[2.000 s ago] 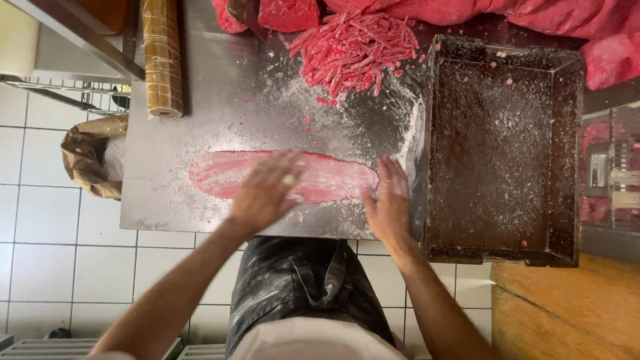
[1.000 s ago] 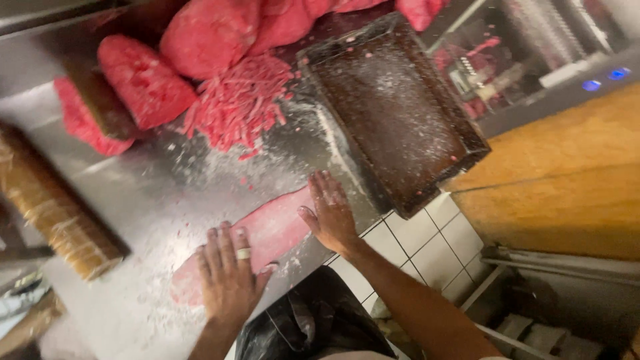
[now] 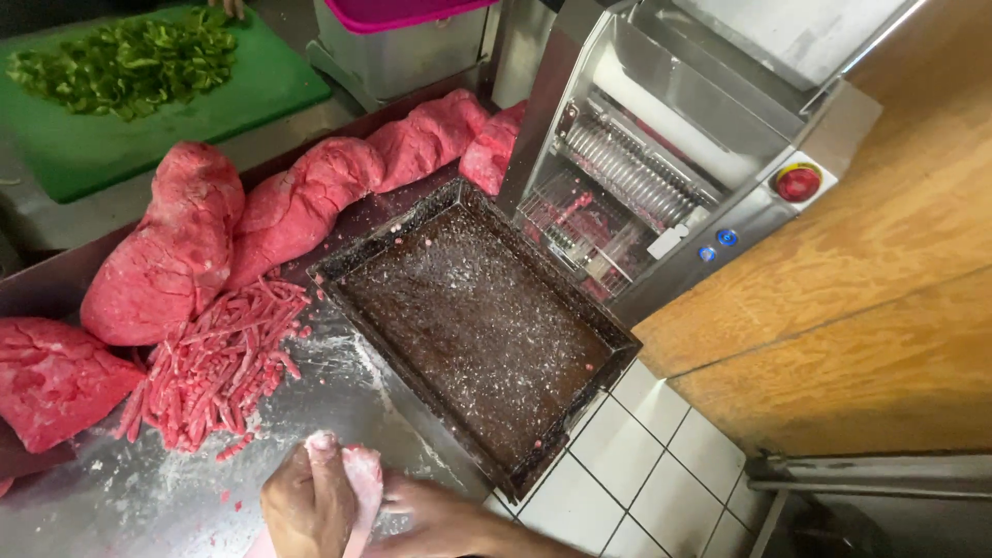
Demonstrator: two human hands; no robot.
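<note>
At the bottom of the head view, my left hand grips one end of a flattened strip of pink dough, its thumb on top and the end lifted off the steel worktable. My right hand is beside the strip, blurred, its fingers close to the dough's right side; whether it grips the dough is unclear. The rest of the strip runs out of view below. A pile of thin pink dough strips lies above my left hand, next to large floured lumps of pink dough.
A dark, flour-dusted tray extends past the table's right edge. Behind it is a steel roller machine with a red button. Chopped green leaves cover part of a green cutting board, where another person's fingers show. A wooden panel stands right.
Both hands lay flat on the dough strip; now my left hand grips its raised end. The view has swung toward the machine and the cutting board.
</note>
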